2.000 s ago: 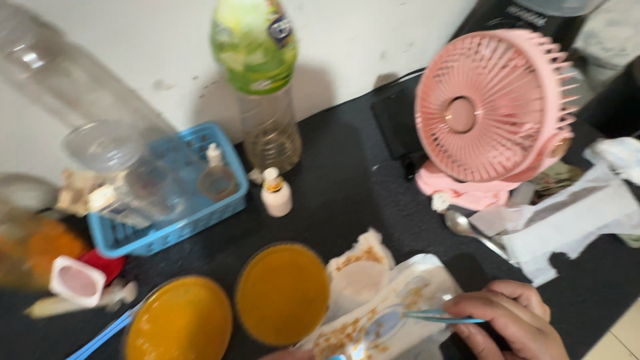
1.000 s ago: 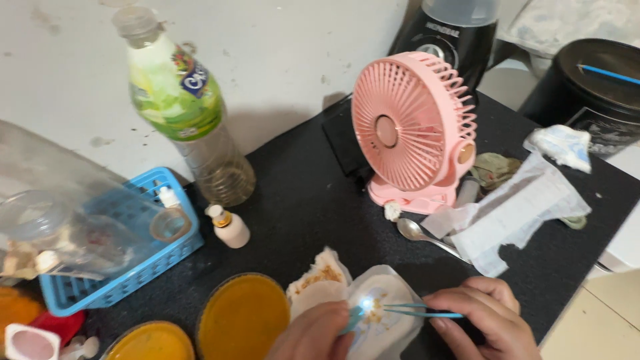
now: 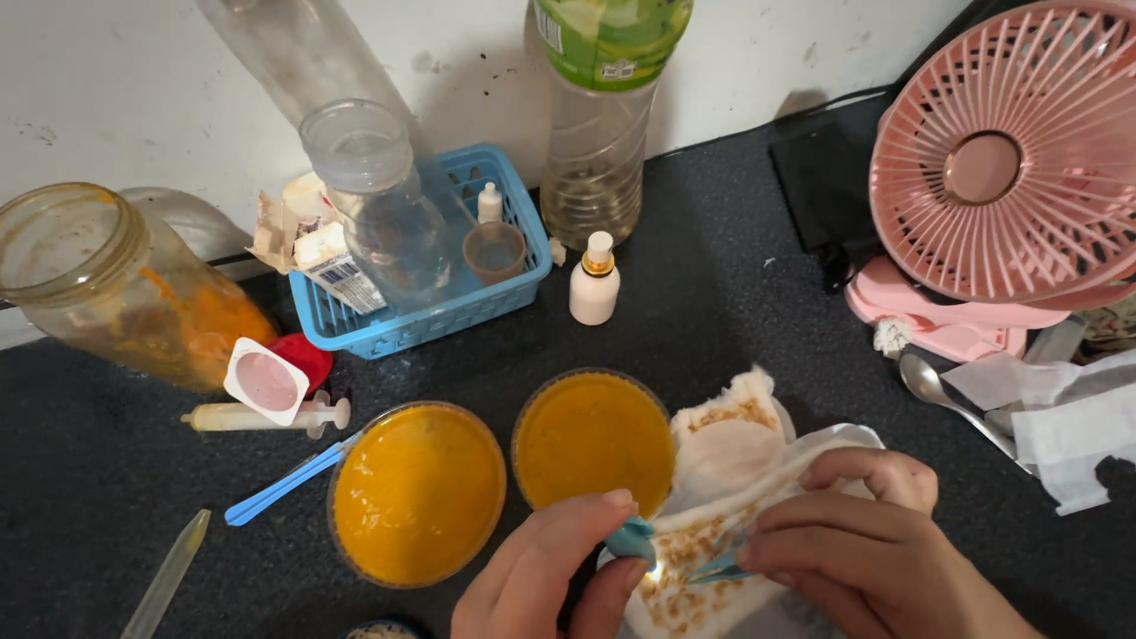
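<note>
My left hand (image 3: 559, 568) pinches a small teal light (image 3: 632, 540) between thumb and finger, its bright tip over white padding (image 3: 710, 532) dotted with small brown bits. From the right, my right hand (image 3: 852, 532) grips blue tweezers (image 3: 723, 564), their tips over the same bits. The padding lies on a translucent white plastic wrap or tray. Two round dishes of orange stuff stand to the left: one dish (image 3: 595, 441) close by the padding, the other dish (image 3: 419, 493) farther left.
Behind stand a blue plastic basket (image 3: 426, 335), a pale pump bottle (image 3: 595, 288) and a tall plastic bottle (image 3: 593, 142). A pink fan (image 3: 985, 169) and metal spoon (image 3: 963, 408) are at right. An orange-stained jar (image 3: 133, 284), syringe (image 3: 266, 415) and blue stick (image 3: 284, 484) lie left.
The view has swung left and come closer since one second ago. The tweezers' tips, over the translucent tray then, are now over the bit-covered padding.
</note>
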